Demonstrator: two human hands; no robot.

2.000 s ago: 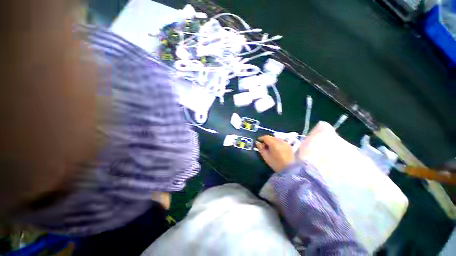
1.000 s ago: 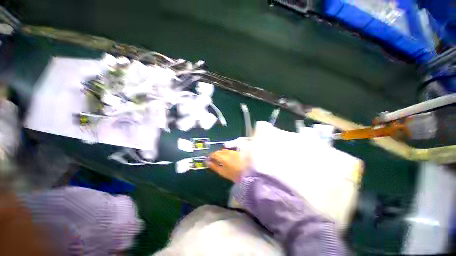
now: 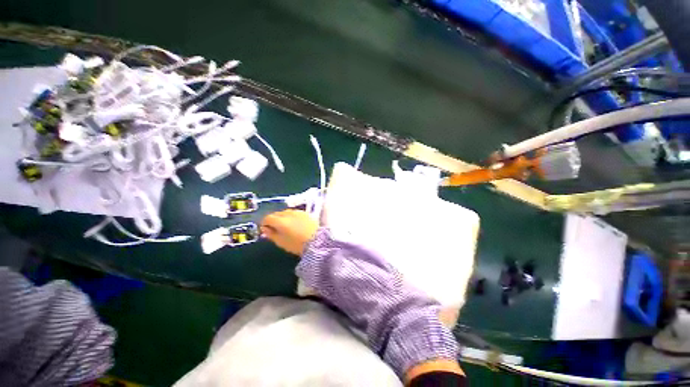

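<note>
Two part-assembled adapters lie side by side on the green bench, each a white block with a green and yellow circuit board: an upper one (image 3: pixel 240 203) and a lower one (image 3: pixel 242 234). My right hand (image 3: pixel 291 231) comes from the lower right. Its thumb and finger are closed at the cord end of the lower adapter; the fingers hide the exact grip. The upper adapter's white cord (image 3: pixel 301 199) runs right, just above my hand. My left hand is not in view; a striped sleeve (image 3: pixel 49 332) shows at the lower left edge.
Corded boards (image 3: pixel 136 98) lie piled on a white sheet (image 3: pixel 19 185) at left, beside loose white housings (image 3: pixel 246 162). A cream-white cushion (image 3: pixel 393 234) is under my forearm. Beyond are an orange tool (image 3: pixel 484 175), small black parts (image 3: pixel 518 280) and a blue bin (image 3: pixel 529 34).
The view has turned right, so the bench items sit further left. The large striped sleeve has withdrawn to the lower left. My right hand stays at the lower adapter's end.
</note>
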